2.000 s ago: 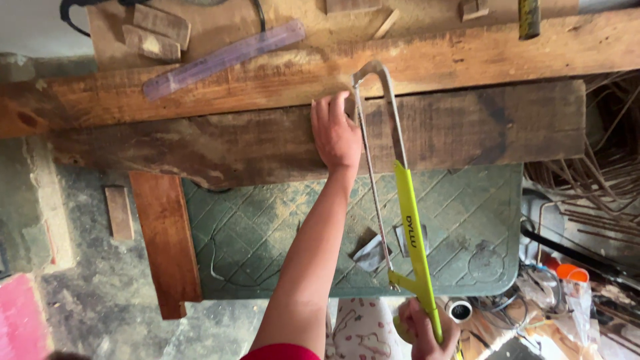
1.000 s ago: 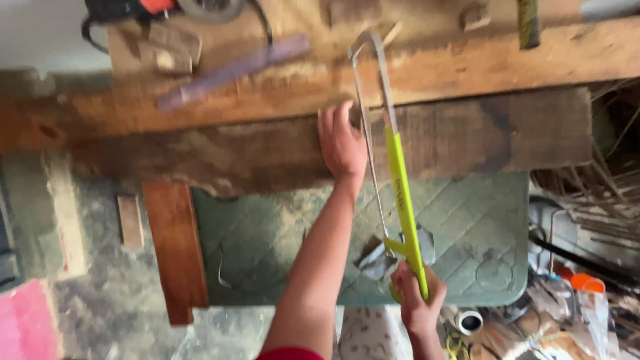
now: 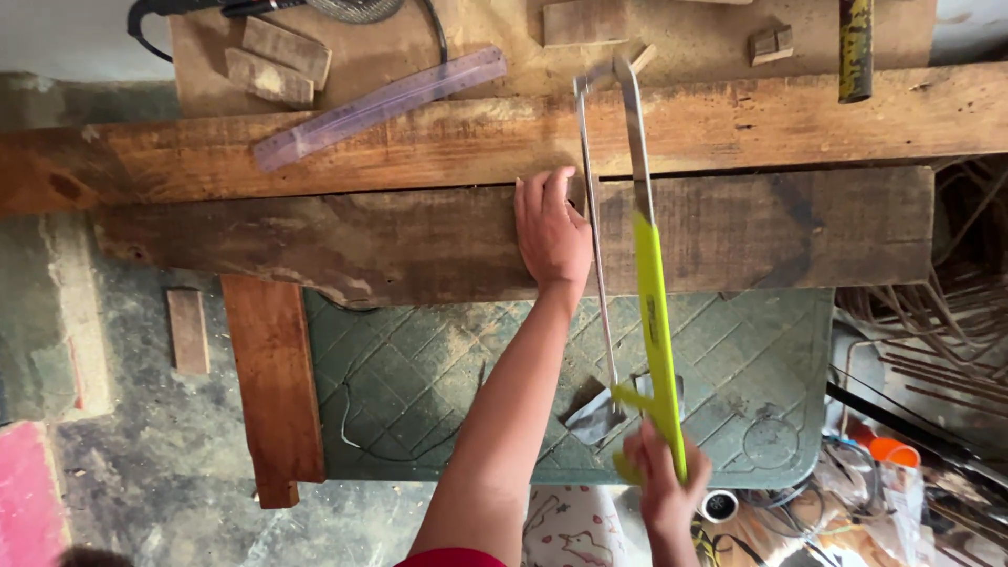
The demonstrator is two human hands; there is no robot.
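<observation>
My right hand [image 3: 665, 472] grips the handle of a hacksaw with a lime-green frame [image 3: 657, 315]. Its thin blade runs across a dark, weathered wooden board [image 3: 441, 240], just right of my left hand. That hand [image 3: 554, 228] lies flat on the board with its fingertips at the far edge, pressing on it and grasping nothing. Behind the dark board, close alongside, lies a lighter wooden beam [image 3: 425, 150]. A purple translucent ruler [image 3: 382, 106] rests at a slant on the beam. How deep the blade sits in the wood cannot be told.
Under the board is a green plastic table [image 3: 709, 354] with sawdust and grey scraps. A reddish plank [image 3: 276, 378] juts out at left. Small wood offcuts [image 3: 272, 77] lie on the brown panel behind. Metal rods [image 3: 945, 331], an orange cup [image 3: 894, 451] and clutter sit at right.
My right hand has moved the hacksaw toward me since one second ago. My left hand stays on the dark board. The view has shifted a little.
</observation>
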